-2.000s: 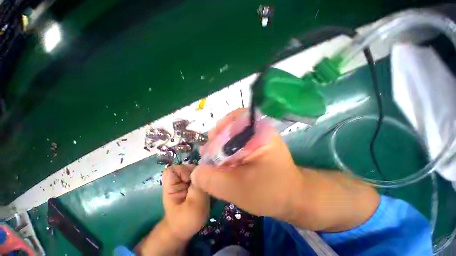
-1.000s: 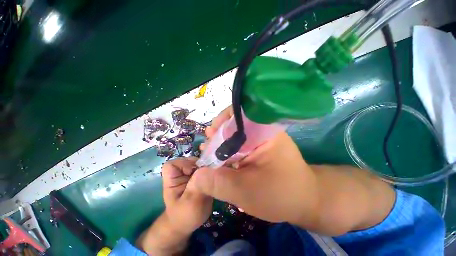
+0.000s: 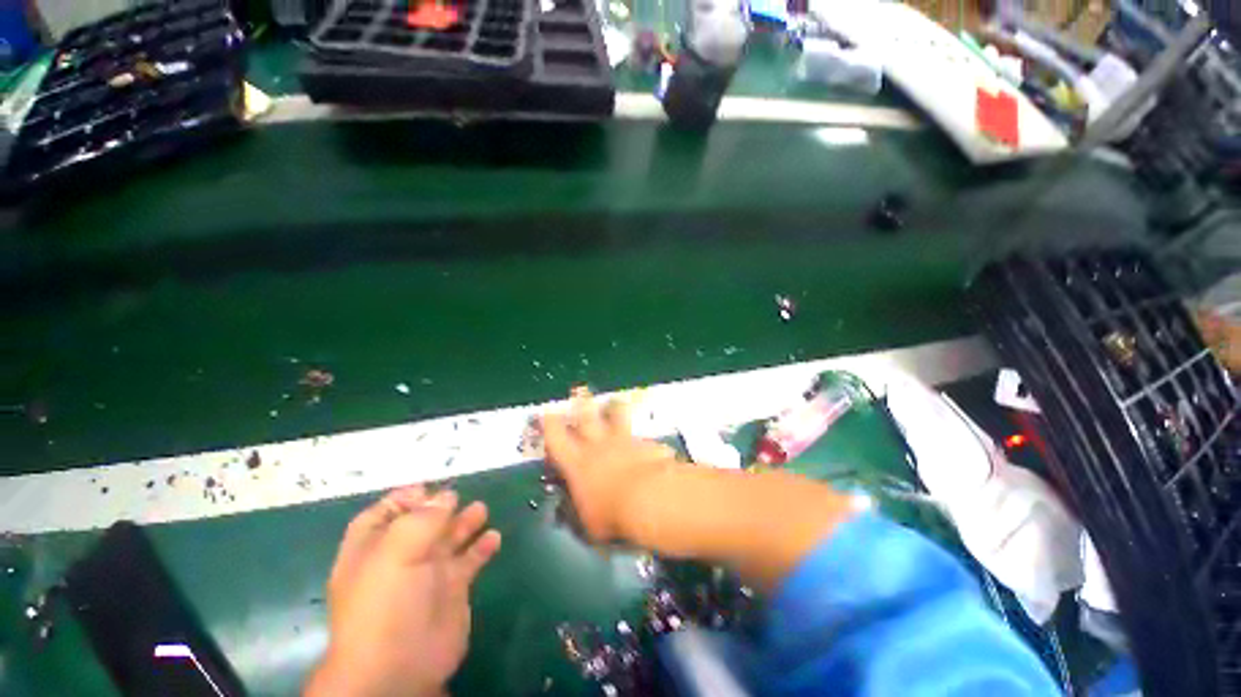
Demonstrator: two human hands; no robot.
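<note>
My right hand (image 3: pixel 599 470) is palm down on the white rail (image 3: pixel 340 463), its fingers over small metallic parts (image 3: pixel 534 433); whether it grips one is hidden. My left hand (image 3: pixel 402 586) is above the green bench, fingers loosely curled and apart, with nothing visible in it. The syringe (image 3: pixel 814 425) with pink-red fluid lies by the rail, right of my right hand and out of both hands. A dark, glinting pile of parts (image 3: pixel 653 613) is near my lap, partly behind my right sleeve.
A black case (image 3: pixel 143 613) lies at lower left. A crumpled white cloth (image 3: pixel 980 490) is right of the syringe. Black grid trays stand at right (image 3: pixel 1130 409) and across the green belt (image 3: pixel 463 61). Small loose parts (image 3: pixel 785 306) lie on the belt.
The view has lifted and widened. My right hand has let go of the syringe and moved to the parts on the rail. My left hand has separated from it, its fingers looser.
</note>
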